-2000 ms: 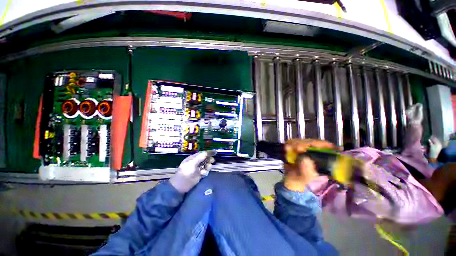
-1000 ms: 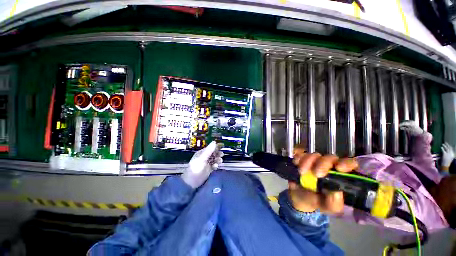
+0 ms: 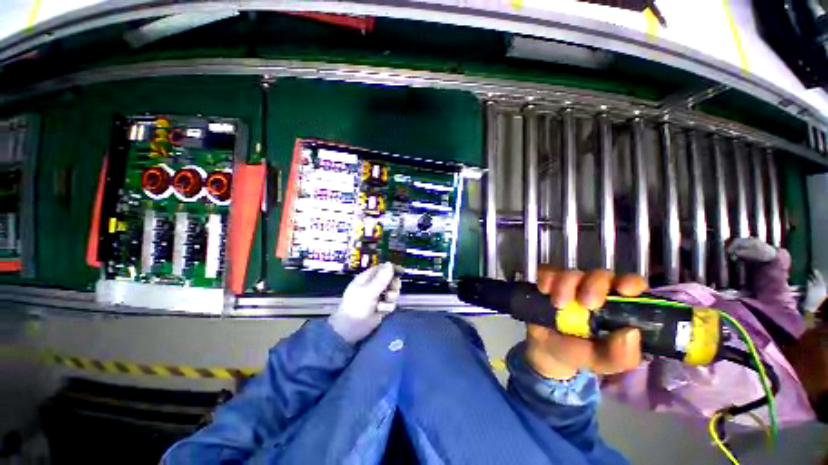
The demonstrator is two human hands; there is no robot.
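A dense circuit board (image 3: 413, 218) with white blocks and small yellow parts lies on a green pallet (image 3: 399, 109) in front of me. My right hand (image 3: 586, 322), bare, is closed around a black and yellow electric screwdriver (image 3: 649, 327). Its dark nose points left, at the board's near right corner. My left hand (image 3: 367, 301), in a white glove, is at the board's near edge with its fingertips together. Whether it pinches something small cannot be told.
A second board (image 3: 172, 204) with three red-brown rings lies to the left, with red-orange sheets (image 3: 245, 227) beside it. A roller conveyor (image 3: 604, 200) is on the right. A person in a pink smock (image 3: 726, 363) is at the lower right. A screwdriver cable (image 3: 761, 363) trails from the tool.
The screwdriver was blurred and further right of its present hold, and is now steadier and more level. The left hand has stayed by the board's near edge. The view has shifted slightly.
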